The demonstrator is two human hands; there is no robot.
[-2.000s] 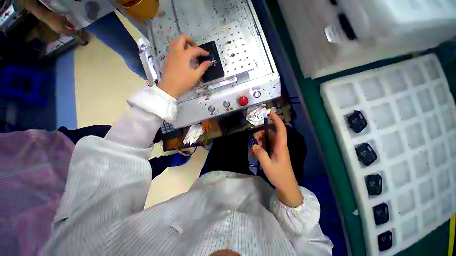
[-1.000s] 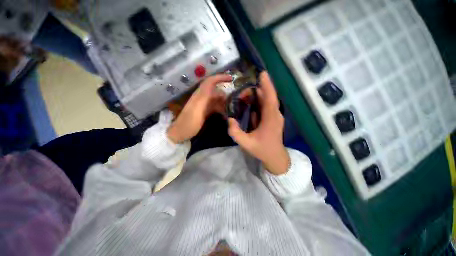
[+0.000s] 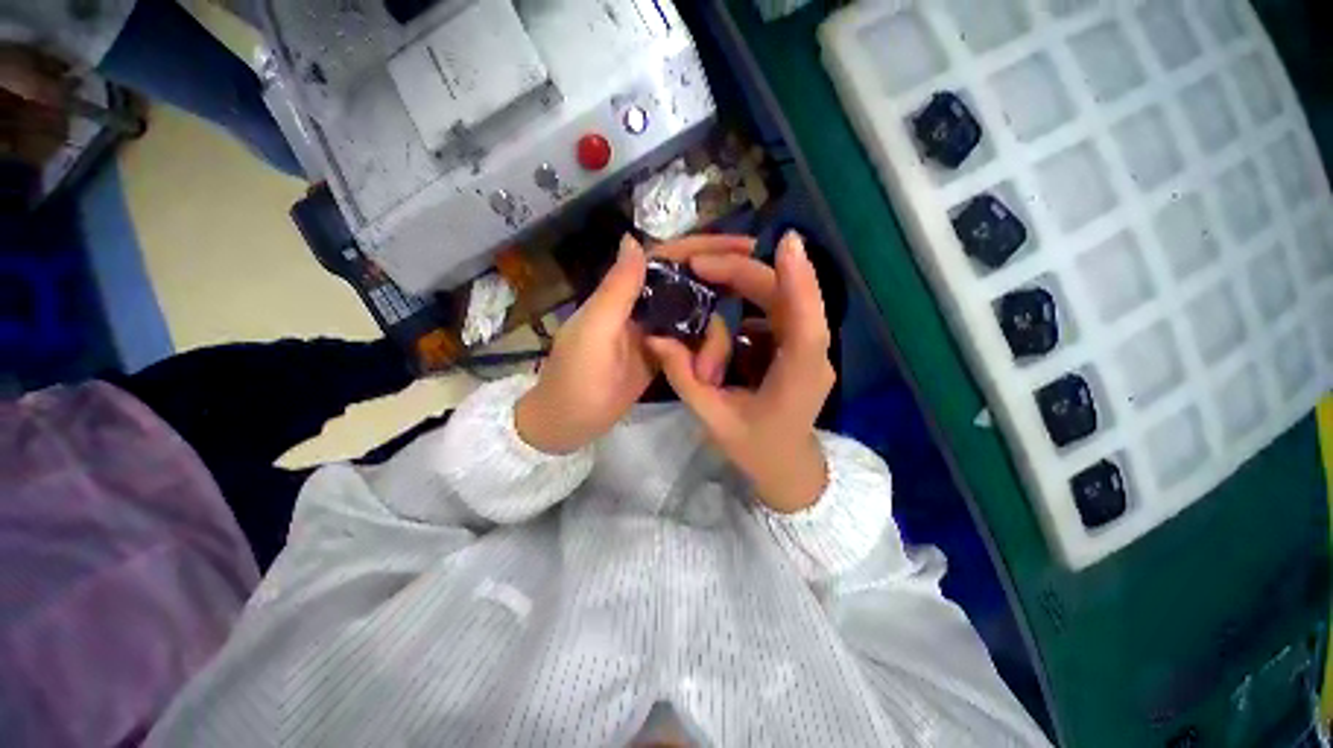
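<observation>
A black housing (image 3: 676, 300) with shiny light edges is held between both hands, in front of the machine and above my lap. My left hand (image 3: 592, 351) grips its left side with thumb and fingers. My right hand (image 3: 760, 373) holds its right side, thumb below and fingers above. Something dark shows behind my right fingers; I cannot tell what it is. The white foam tray (image 3: 1075, 544) on the right holds several black housings in its left column of pockets, one of them the top housing (image 3: 946, 130).
The bench press (image 3: 395, 241) stands ahead and left, with a red button (image 3: 592, 151) and silver buttons on its front. Crumpled white tissue (image 3: 673, 200) lies below that front. The green mat (image 3: 1155, 643) lies under the tray. A person's pink sleeve (image 3: 124, 563) is at far left.
My left hand has come back from the machine plate to meet my right hand. Both now hold the housing. The view has shifted, and the tray's housings look unchanged.
</observation>
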